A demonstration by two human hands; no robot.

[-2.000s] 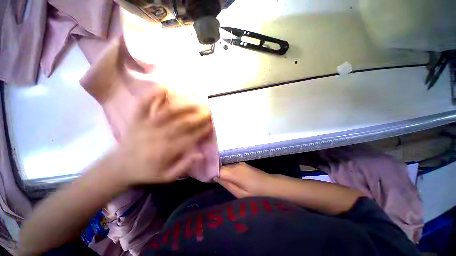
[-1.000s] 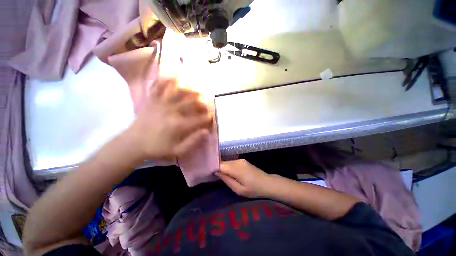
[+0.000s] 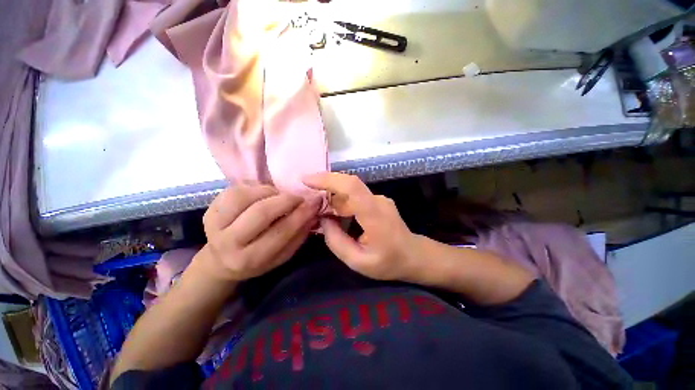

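Note:
A pink cloth panel (image 3: 293, 126) runs from the brightly lit needle area down over the table's front edge. My left hand (image 3: 255, 228) and my right hand (image 3: 373, 225) meet at its near end, just in front of the edge. Both pinch the gathered cloth between their fingertips. The fingers hide part of the gathered end. The presser foot area (image 3: 316, 38) is in glare at the top, and the machine head is mostly out of the picture.
Black thread snips (image 3: 371, 36) and a white chip (image 3: 471, 69) lie right of the needle. Dark scissors (image 3: 594, 73) lie at the far right. More pink cloth (image 3: 21, 190) hangs over the left edge. A blue crate (image 3: 95, 327) stands lower left. Pink pieces (image 3: 556, 266) hang lower right.
My left hand has moved from on top of the cloth down to its near end, beside my right hand. The cloth end is now bunched between them. The view has shifted nearer to my lap.

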